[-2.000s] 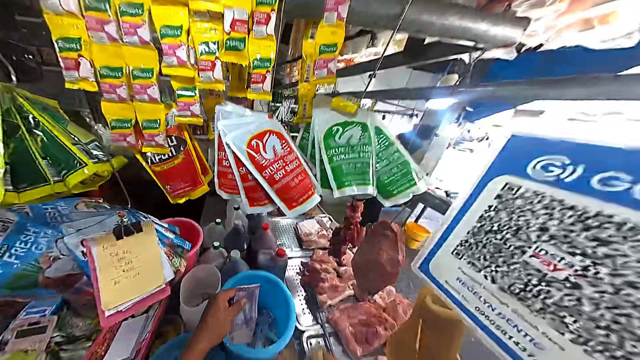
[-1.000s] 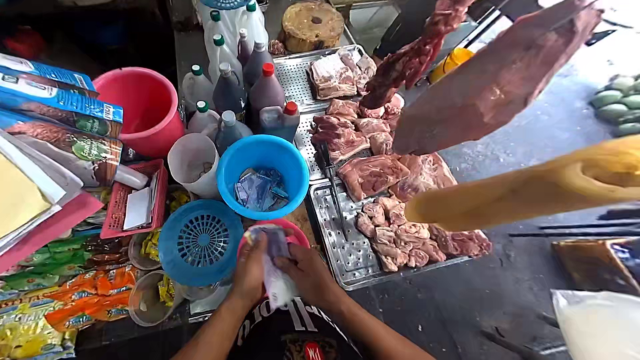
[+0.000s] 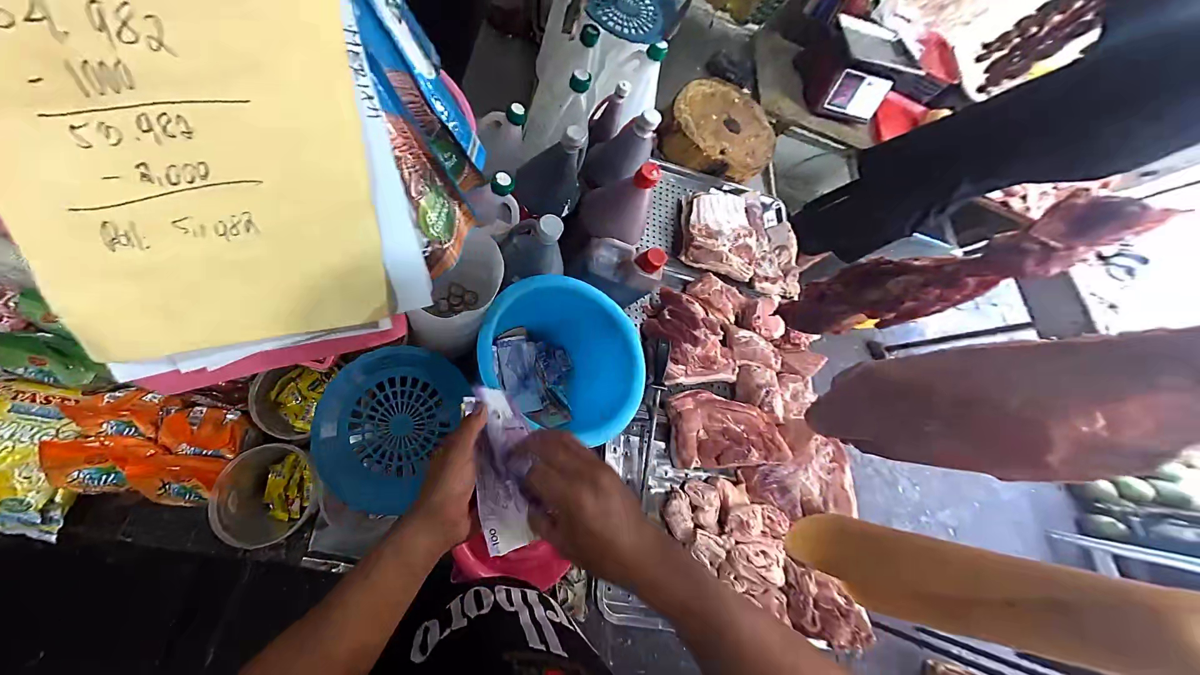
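Both my hands hold a small stack of purple banknotes (image 3: 503,478) at the lower middle. My left hand (image 3: 450,478) grips its left side near the top, and the fingers of my right hand (image 3: 577,497) press on its right side. Just beyond my hands is a blue plastic basin (image 3: 614,352) with loose banknotes (image 3: 532,370) inside. A blue perforated plastic basket (image 3: 361,389) lies left of my left hand. Below the notes, a pink plastic container (image 3: 511,565) is partly hidden. A white tub (image 3: 450,323) with coins stands behind the basket.
Raw meat cuts (image 3: 727,431) lie on metal trays right of the basin. Hanging meat (image 3: 1012,403) and a tan pole-like object (image 3: 937,572) reach in from the right. Bottles (image 3: 623,202) stand behind the basin. A handwritten yellow paper (image 3: 197,272) covers the upper left. Seasoning packets (image 3: 192,431) lie left.
Two seconds ago one hand was at the basin's rim with a banknote; both hands have since come together on the notes. The view has tilted down, and the yellow paper now looms closer.
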